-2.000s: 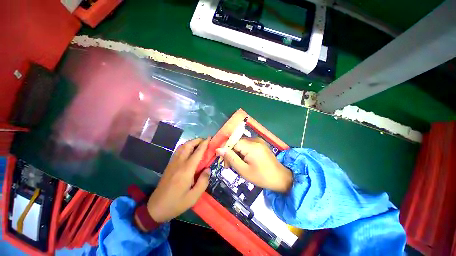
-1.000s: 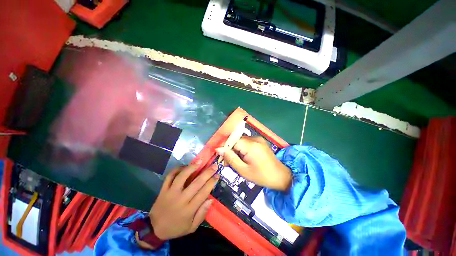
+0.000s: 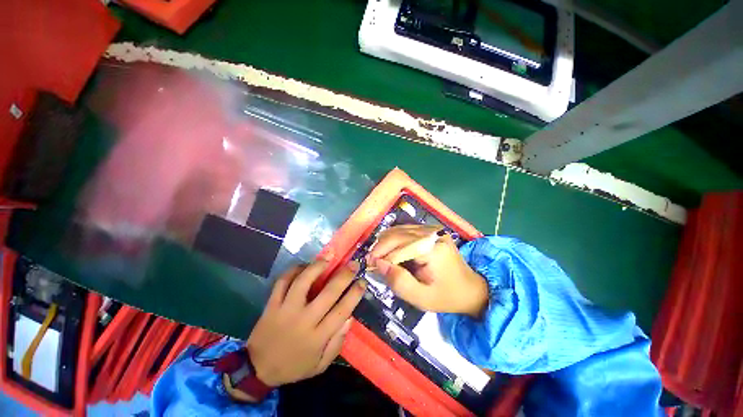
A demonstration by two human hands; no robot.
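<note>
An open tablet unit (image 3: 396, 324) with exposed electronics lies in a red tray (image 3: 383, 368) at the bench's near edge, tilted in view. My right hand (image 3: 432, 269) holds a pale pry stick (image 3: 417, 247), its tip pointing down to the left at the board's edge. My left hand (image 3: 303, 326) rests over the tray's left side, fingers spread, with fingertips at the board by the stick's tip. The contact point is partly hidden by my fingers. Two matte black adhesive pad sheets (image 3: 239, 244) lie on the bench left of the tray.
A white tray (image 3: 468, 72) with a tablet stands on the far line, beside a grey post (image 3: 635, 89). Red trays are stacked at the right (image 3: 707, 313) and lower left (image 3: 130, 358). A dark block (image 3: 39, 147) is at the left. Glossy clear film (image 3: 314, 175) lies near the pads.
The pry stick has swung from pointing up the tray to lying back across my right hand. My left hand has moved off the tray's upper rim to the board. The white tray has shifted right.
</note>
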